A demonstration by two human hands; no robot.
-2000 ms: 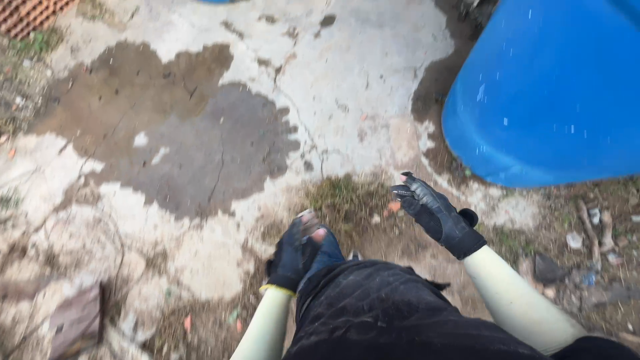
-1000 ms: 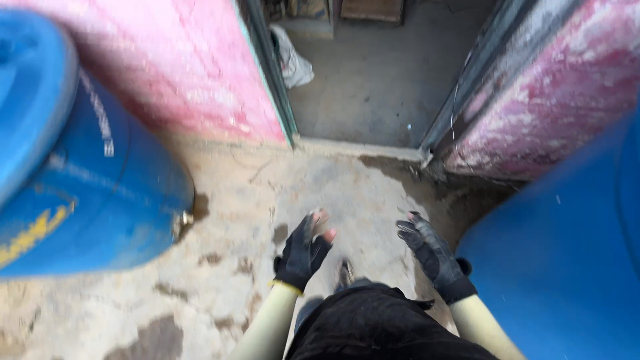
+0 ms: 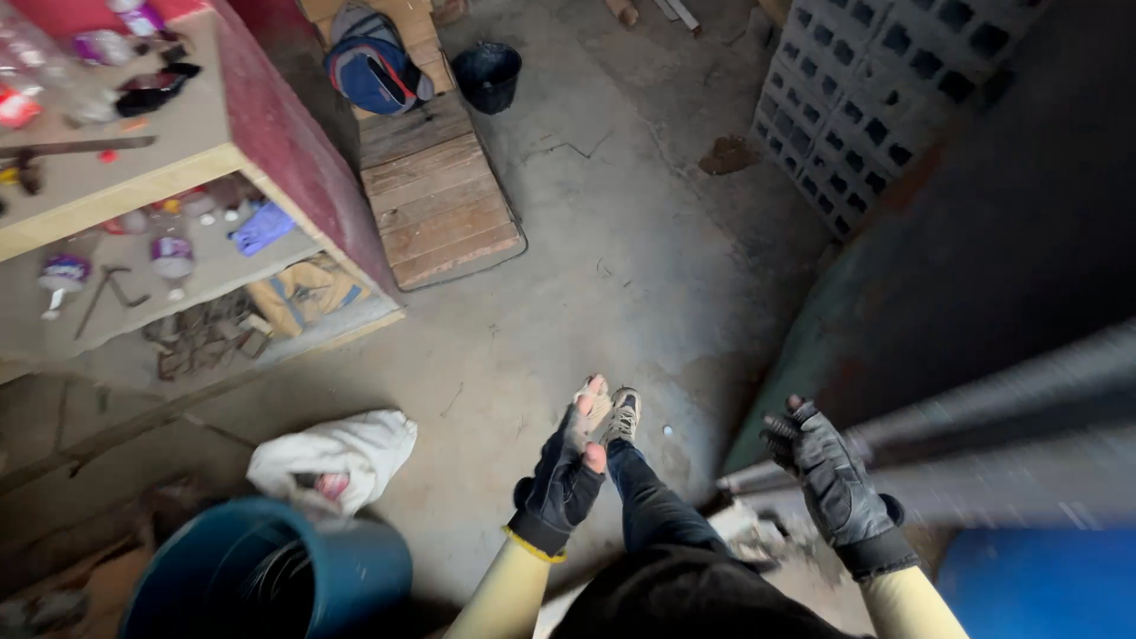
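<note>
My left hand (image 3: 568,479), in a dark glove with bare thumb and fingertips, is held out in front of my body and holds nothing. Its fingers are apart from the thumb, above the concrete floor and beside my shoes (image 3: 623,415). At the right, my right hand (image 3: 830,470), in a black glove, is also empty with the fingers loosely bent, near the edge of a dark metal door (image 3: 852,355). Whether it touches the door edge I cannot tell. Pale yellow sleeves cover both forearms.
A blue barrel (image 3: 364,550) and a white sack (image 3: 390,444) stand at lower left. Shelves (image 3: 124,200) hold plastic bottles and scrap. Further in are a plank platform (image 3: 453,204), a backpack (image 3: 377,75), a black bucket (image 3: 488,78) and hollow blocks (image 3: 843,98). Another blue barrel (image 3: 1047,581) is at lower right.
The view has moved from wet outdoor concrete, past a doorway between pink walls, to the room inside. Both hands stay empty and held out in front of me.
</note>
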